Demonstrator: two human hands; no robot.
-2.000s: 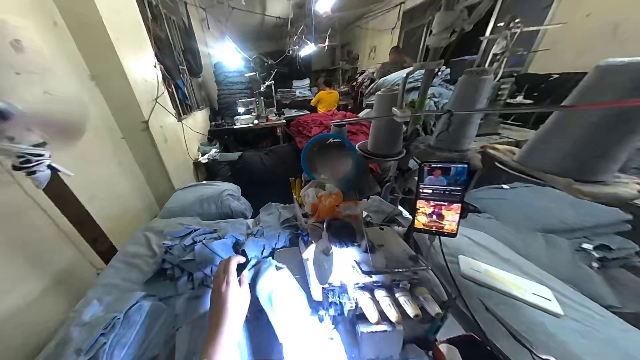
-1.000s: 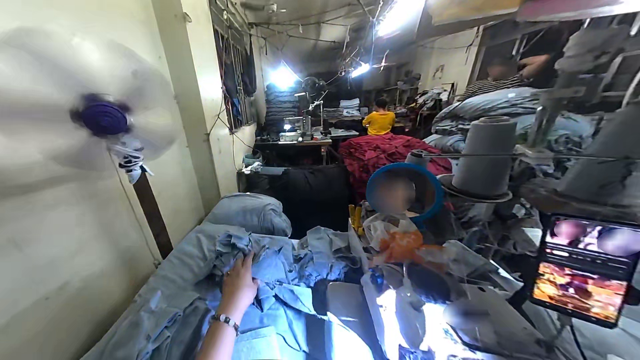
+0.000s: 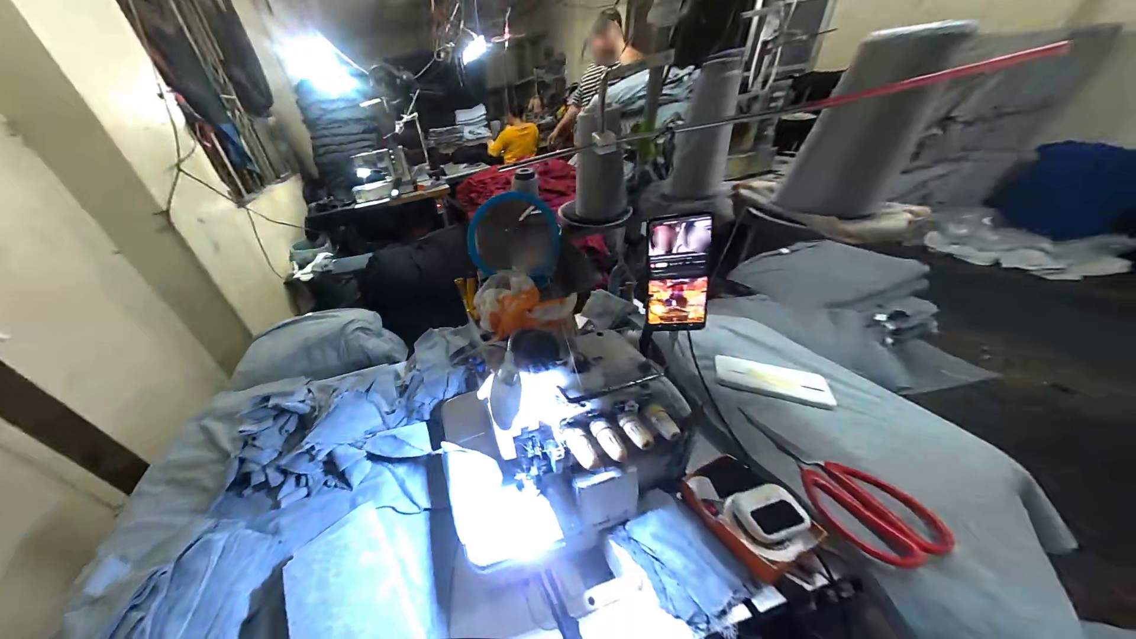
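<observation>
Neither my left hand nor my right hand shows in the head view. An overlock sewing machine (image 3: 612, 444) stands at the centre, its lamp glaring over the needle area. A pale fabric piece (image 3: 493, 506) lies at the needle plate, partly washed out by the light. To the left, cut blue-grey fabric pieces (image 3: 306, 444) are heaped loosely, with flatter pieces (image 3: 359, 568) in front. A folded blue cloth (image 3: 679, 555) rests just right of the machine. Red-handled scissors (image 3: 874, 515) lie on grey cloth at the right, beside an orange tray (image 3: 754, 550) holding a small white device (image 3: 772, 515).
A lit phone (image 3: 679, 271) stands upright behind the machine; a white slab-shaped object (image 3: 775, 382) lies on the grey cloth. Large grey thread cones (image 3: 865, 124) and a blue-rimmed round mirror (image 3: 473, 235) are behind. Two people are farther back, one in a yellow top (image 3: 516, 142).
My left hand, earlier on the blue-grey fabric at left, is out of view. The view has swung right since one second ago, bringing the scissors and tray into sight.
</observation>
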